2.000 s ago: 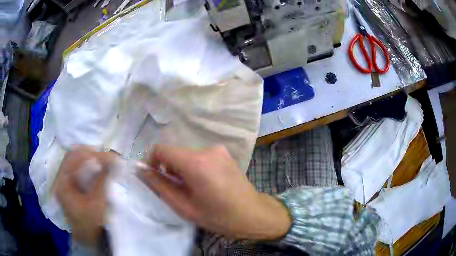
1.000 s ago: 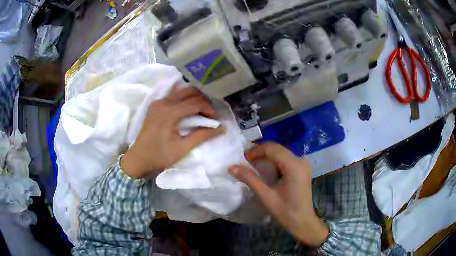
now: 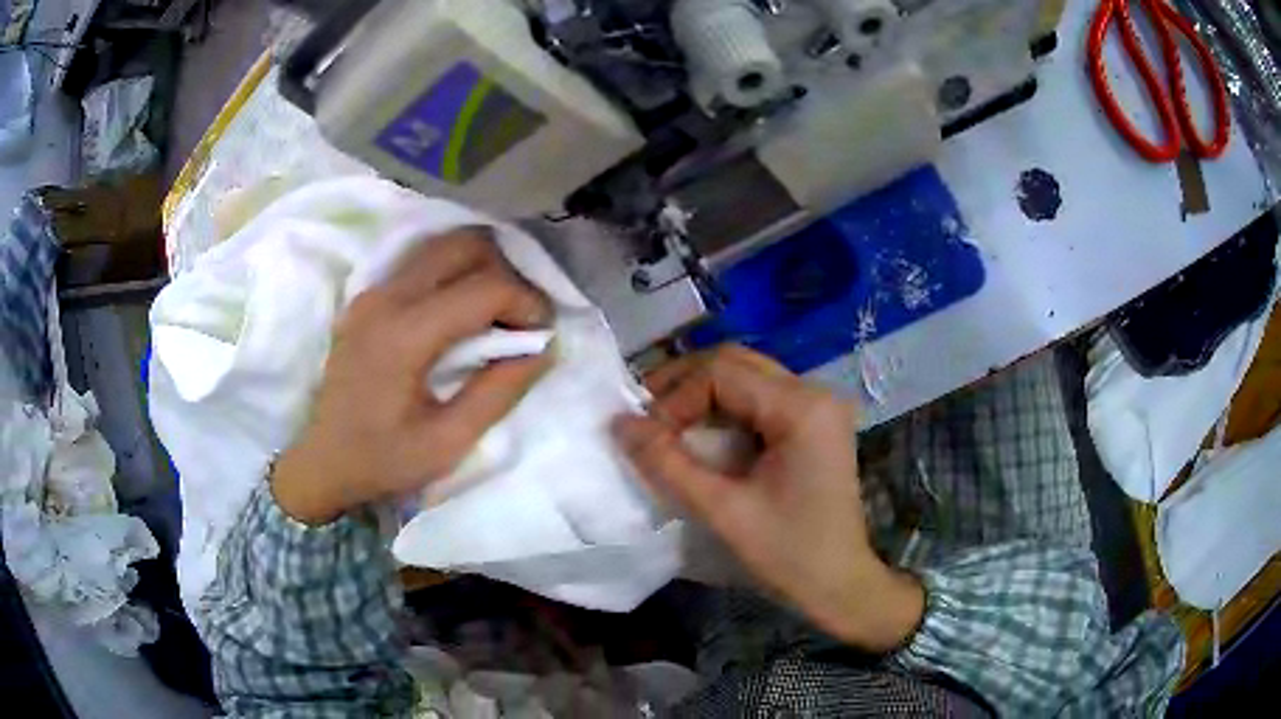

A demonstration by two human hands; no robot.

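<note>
The white garment body [image 3: 548, 485] lies heaped over the table's front edge, left of and below the overlock machine head [image 3: 471, 120]. My left hand [image 3: 415, 379] is on the cloth with a fold pinched between thumb and fingers. My right hand [image 3: 773, 471] pinches the cloth's right edge between thumb and forefinger, just below the presser foot and needle area [image 3: 672, 253]. The machine bed plate [image 3: 653, 316] is bare beside the cloth edge. The cloth under my palms is hidden.
The blue plate [image 3: 885, 267] lies right of the needle area. Red-handled scissors [image 3: 1160, 84] lie at the upper right. Cut white panels [image 3: 1173, 414] and a dark navy piece [image 3: 1215, 302] are at the right. A crumpled white bundle [image 3: 77, 506] hangs at far left.
Both hands have come up from the lap area to beside the needle, bringing the cloth. The view has shifted closer to the machine. In the last second the right hand's pinch on the edge has closed.
</note>
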